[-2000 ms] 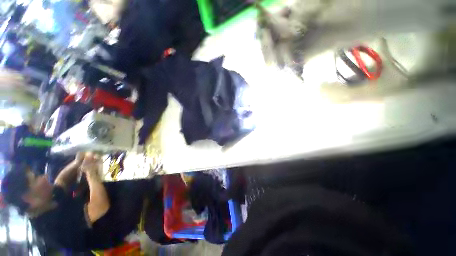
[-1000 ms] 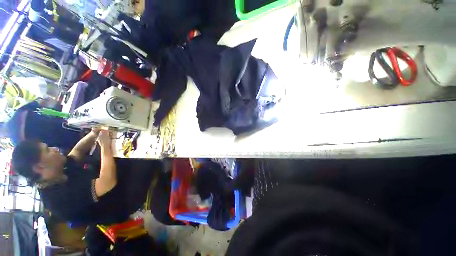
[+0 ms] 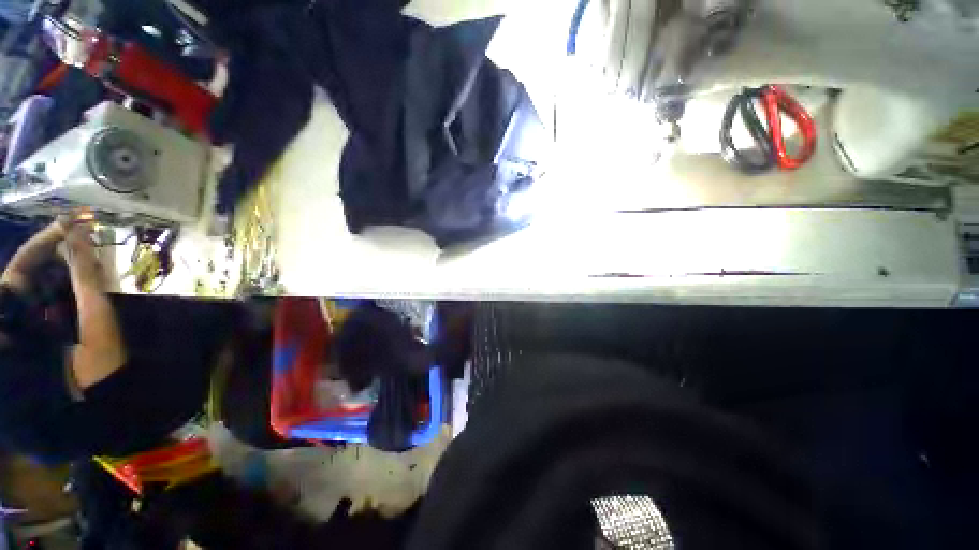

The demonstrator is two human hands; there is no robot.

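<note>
A dark navy garment piece (image 3: 413,129) lies bunched on the white table (image 3: 429,276), left of the needle area, where strong glare washes out the detail. The cream-white sewing machine head (image 3: 859,54) runs along the upper right. Scissors (image 3: 791,128) with one red and one black handle loop lie on the machine bed. Neither of my hands shows clearly. A sparkly silver band (image 3: 633,522) shows on dark cloth at the bottom edge; I cannot tell what it belongs to.
Red and blue crates (image 3: 410,431) with dark cloth stand below the table edge. Loose yellowish threads (image 3: 256,242) lie at the table's left end. At the far left another person's arms (image 3: 95,312) work at another machine (image 3: 123,161). A red object (image 3: 161,86) lies behind it.
The view has shifted, so the table, garment and crates sit further left and higher. The green basket has left the picture. The silver band has come into view at the bottom.
</note>
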